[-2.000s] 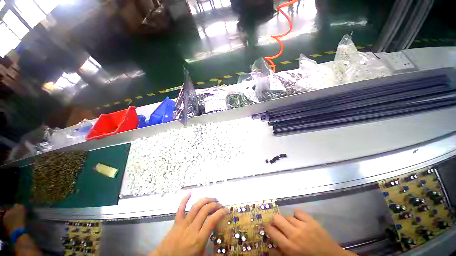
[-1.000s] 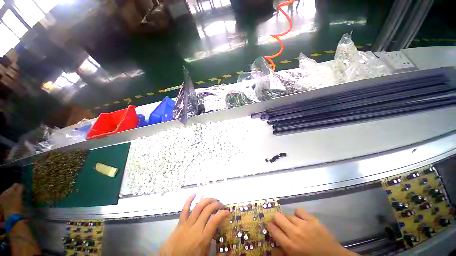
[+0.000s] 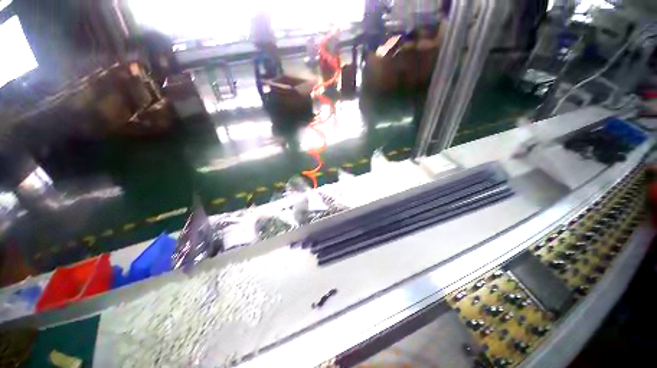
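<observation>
No hand of mine is in view; both are outside the picture. Tan-yellow circuit boards point(image 3: 497, 314) dotted with dark and pale parts lie in a row on the conveyor at the lower right. The wide pile of white pieces point(image 3: 191, 313) is on the pale bench at the lower left. A short cluster of small black parts point(image 3: 325, 298) lies alone to its right. Long dark component tubes point(image 3: 414, 215) lie stacked behind. The picture is blurred.
A red bin point(image 3: 74, 282) and a blue bin point(image 3: 150, 259) stand at the far left, with plastic bags point(image 3: 193, 233) beside them. A green mat point(image 3: 65, 338) is cut off at the lower left. Another blue bin point(image 3: 625, 131) holds dark parts at the far right. An orange coiled hose hangs behind.
The view has swung up and to the right. Both my hands and the board between them have left the picture. More boards and the far right of the line have come into view.
</observation>
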